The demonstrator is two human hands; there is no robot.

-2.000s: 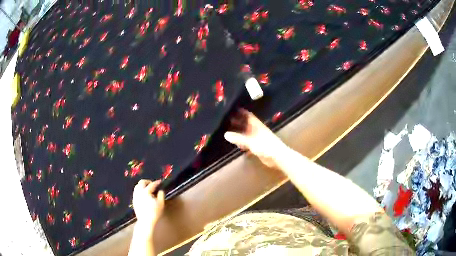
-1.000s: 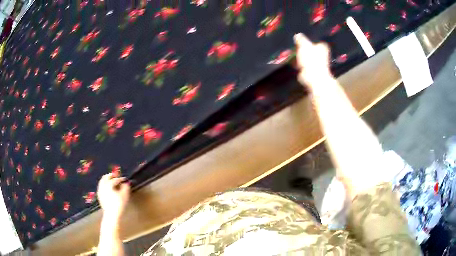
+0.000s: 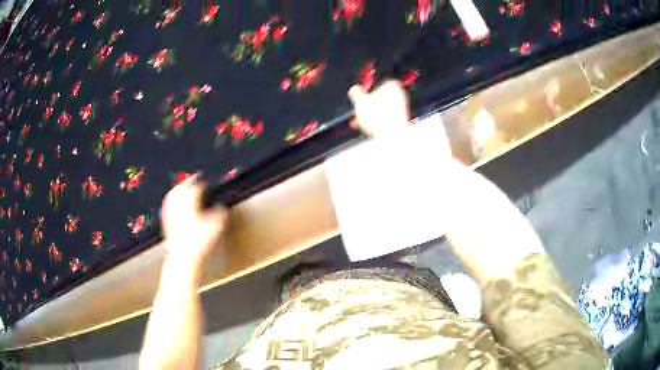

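Black floral fabric (image 3: 239, 94) with red rose clusters covers the table, its plain dark edge along the wooden rim. My left hand (image 3: 189, 217) is at the fabric edge on the left, fingers bent onto the cloth and slightly blurred. My right hand (image 3: 382, 108) is at the edge further right, fingers curled on the cloth; its fingertips are blurred. A white sheet (image 3: 383, 199) hangs over the table rim under my right wrist. A narrow white strip (image 3: 470, 19) lies on the cloth at the top.
The brown wooden table edge (image 3: 282, 220) curves from lower left to upper right, close to my body. The grey concrete floor (image 3: 579, 195) shows at the right. Blue and white fabric scraps (image 3: 619, 296) lie on the floor at the lower right.
The view has shifted right along the table, so the white sheet appears nearer the middle. My right hand has come closer to my left, and the lifted fabric edge now lies closer to the rim.
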